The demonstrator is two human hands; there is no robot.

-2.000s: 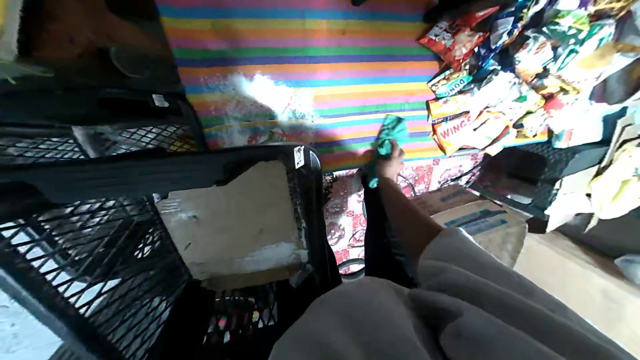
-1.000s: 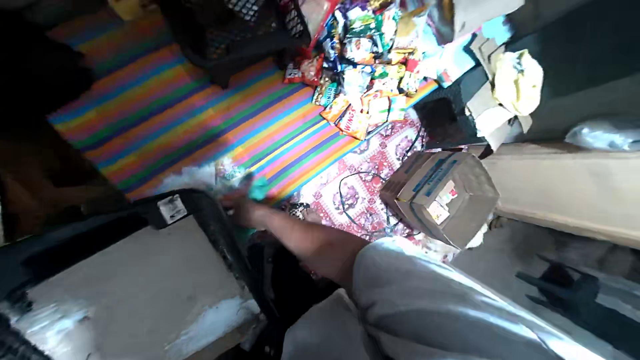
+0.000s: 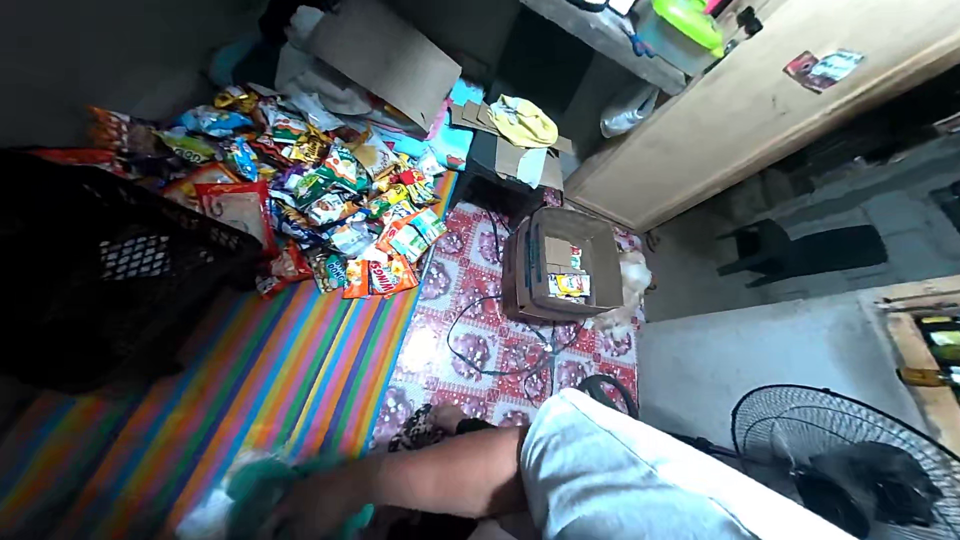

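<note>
My right hand, blurred, is at the bottom of the view on a green cloth. Under and beside the cloth, a whitish patch shows on the striped mat. My left hand is not in view. Up and to the left lies a large heap of snack packets, partly on the mat's far end.
A black plastic crate looms at the left. An open cardboard box stands on the red patterned floor covering, near a loose black cable. A fan is at lower right, and a yellow cloth lies on cardboard beyond.
The view has swung far to the right, so the fan and wooden panel show. The black crate with the cardboard panel that was beside my arm has left view. My hand is still at the green cloth.
</note>
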